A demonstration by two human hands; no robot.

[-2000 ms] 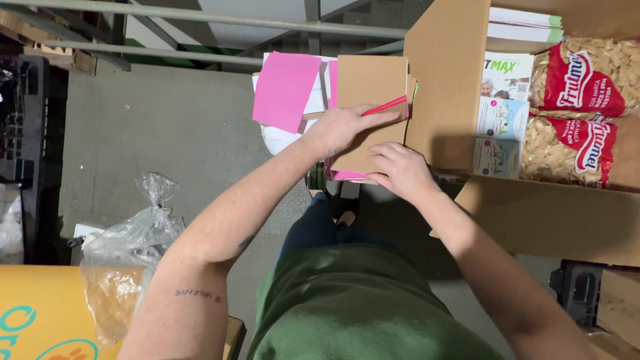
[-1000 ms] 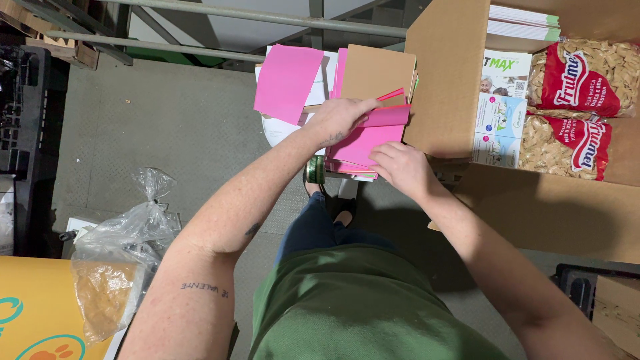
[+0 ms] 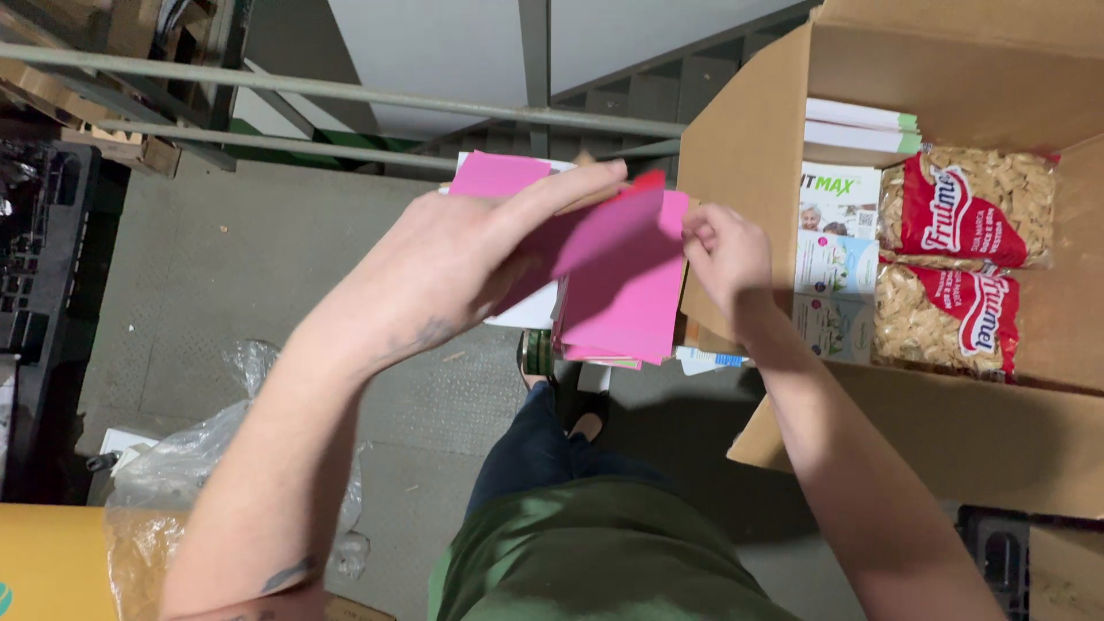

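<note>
My left hand (image 3: 457, 250) holds a pink sheet (image 3: 595, 228) that is lifted and blurred, over a stack of pink paper (image 3: 621, 302). Something red (image 3: 649, 181) shows beyond its fingers. My right hand (image 3: 729, 259) is at the stack's right edge with its fingers curled; whether it pinches a sheet I cannot tell. Left of the stack, another pink sheet (image 3: 498, 174) lies on white paper (image 3: 530, 309), partly hidden by my left hand. A roll of green ribbon (image 3: 538, 352) is just below the papers.
At right an open cardboard box (image 3: 746, 164) holds bags of Frutmel candy (image 3: 966, 207), small cartons (image 3: 837, 263) and green-edged white items (image 3: 862, 135). A metal railing (image 3: 345, 95) crosses behind. Clear plastic bags (image 3: 190, 466) lie at lower left beside a yellow surface (image 3: 52, 561).
The brown sheet that lay on top of the stack is no longer seen there, and pink paper shows. My left hand has moved left and up with a pink sheet lifted.
</note>
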